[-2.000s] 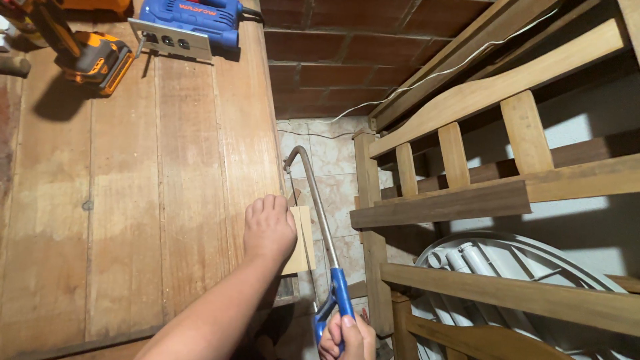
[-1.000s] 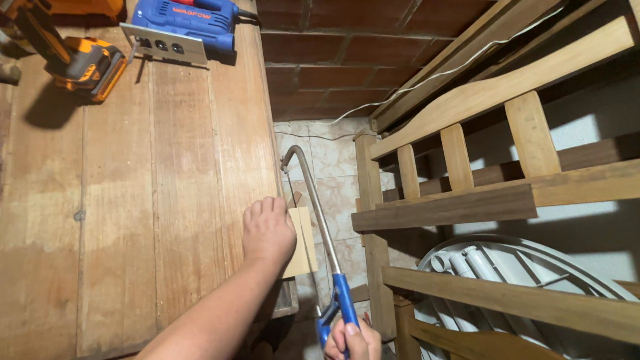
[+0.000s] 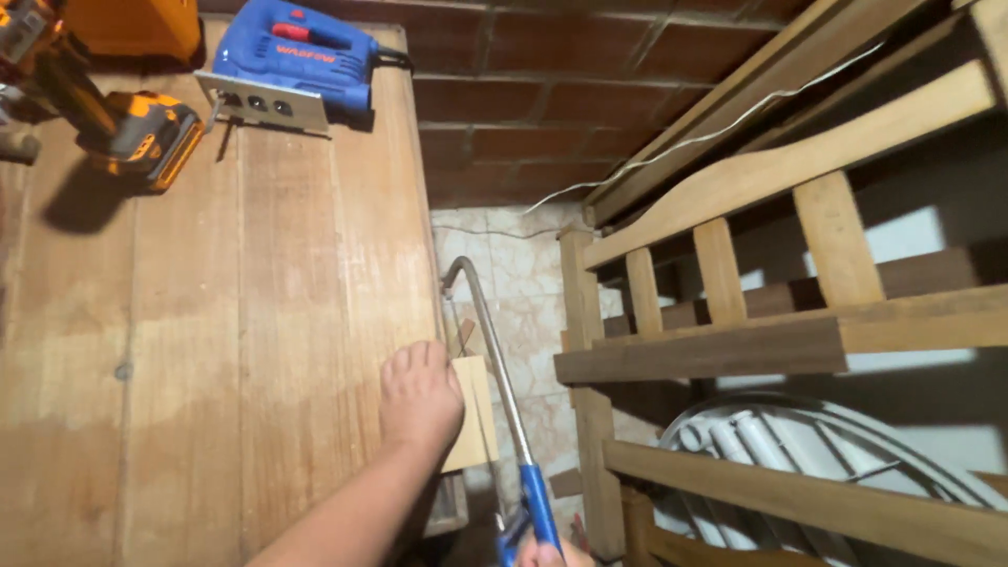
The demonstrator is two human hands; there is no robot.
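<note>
Over the right edge of the wooden tabletop (image 3: 291, 315) juts a small pale wooden board (image 3: 475, 417). My left hand (image 3: 421, 394) presses on it at the table's edge, fingers bent, its far part hidden under the hand. My right hand (image 3: 551, 555), partly cut off by the bottom of the view, grips the blue handle of a hacksaw (image 3: 504, 370). The saw's curved metal frame points away from me, beyond the table's edge. Its blade lies along the board, where a dark line runs lengthwise; how deep it has cut cannot be told.
A blue jigsaw (image 3: 299, 59) and a cordless tool with an orange-black battery (image 3: 146, 142) stand at the table's far left. To the right rises a slatted wooden frame (image 3: 709, 354), with white plastic parts (image 3: 756, 441) behind it. A brick wall (image 3: 551, 94) and tiled floor (image 3: 524, 331) lie beyond.
My right hand has drawn the hacksaw back toward the bottom of the view. My left hand stays on the board at the table's edge.
</note>
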